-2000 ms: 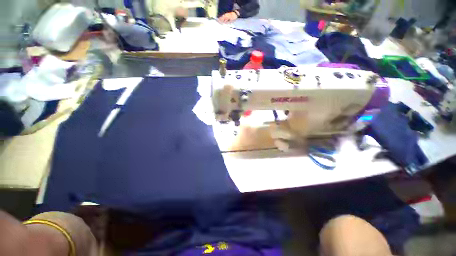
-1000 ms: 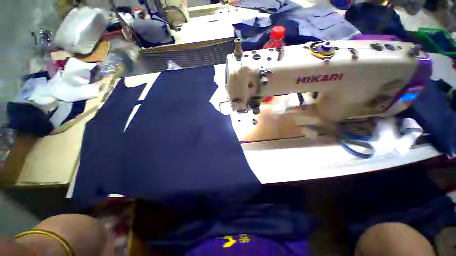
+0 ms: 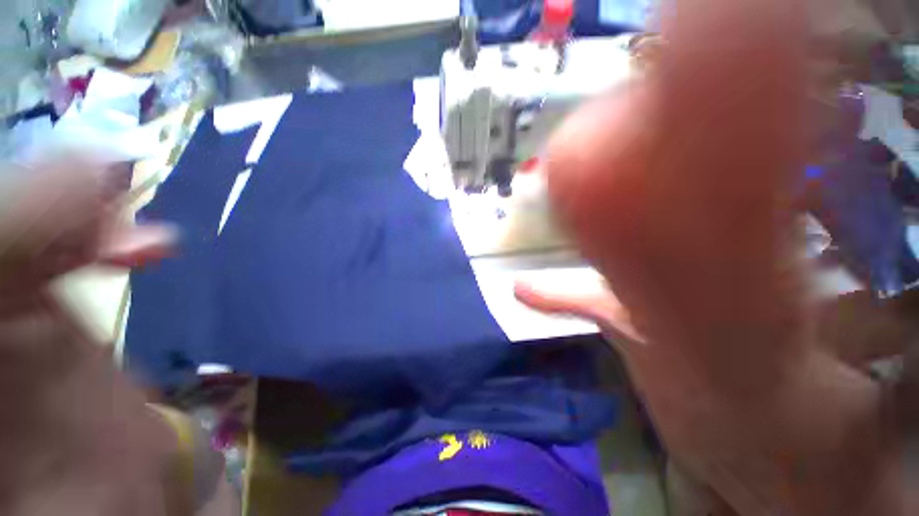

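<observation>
Dark navy cut fabric pieces (image 3: pixel 333 232) lie flat on the white machine table, left of the sewing machine head (image 3: pixel 489 121), with narrow white gaps between pieces at the upper left. My right hand (image 3: pixel 665 212) is large, blurred and close to the camera, covering much of the machine; its thumb points left over the table's front part. I see nothing held in it. My left hand (image 3: pixel 81 227) is blurred at the left edge, beside the fabric's left side, with a finger pointing right. I cannot tell whether it holds anything.
White scraps and plastic (image 3: pixel 111 111) clutter the upper left. A red-capped bottle (image 3: pixel 555 18) stands behind the machine head. Dark navy cloth (image 3: pixel 862 212) lies at the right. More navy cloth (image 3: pixel 453 403) hangs below the table's front edge, above a purple garment (image 3: pixel 484 479).
Both hands have risen into view from the bottom, where only forearms showed before. The fabric lies much as before. The view has shifted, so the machine sits higher and is largely covered.
</observation>
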